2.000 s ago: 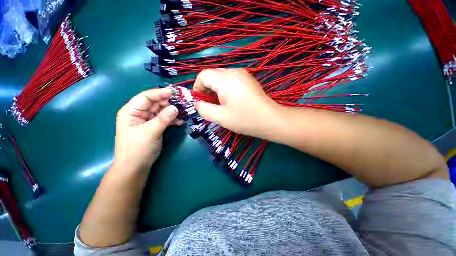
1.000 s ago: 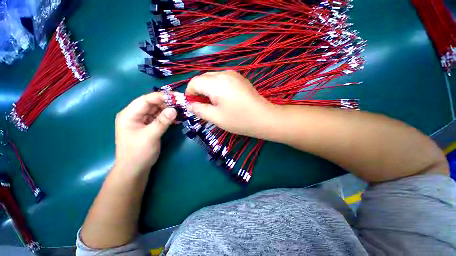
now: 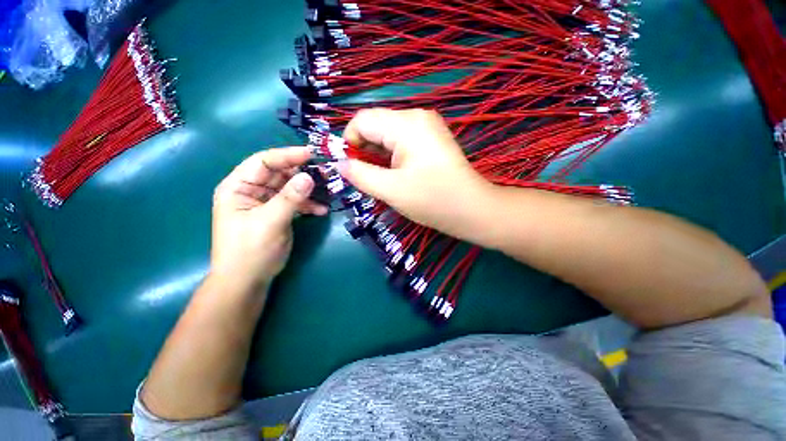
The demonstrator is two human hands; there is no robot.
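My right hand is closed on a bunch of red wires whose pale tips stick out toward my left hand. My left hand holds a small black connector housing between thumb and fingers, just below those tips. Whether a tip is inside the housing is too small to tell. A fan of part-assembled harnesses lies beyond my hands, black housings at its left, pale terminals at its right. More harnesses with black housings lie below my right hand in a slanting row.
A spare red wire bundle lies at the left. Clear plastic bags are at the upper left. A single thin harness and a dark-ended bundle lie at the lower left. Another long red bundle is at the far right.
The camera view has shifted slightly. My hands stay close together at the wire tips, with only small finger movements seen.
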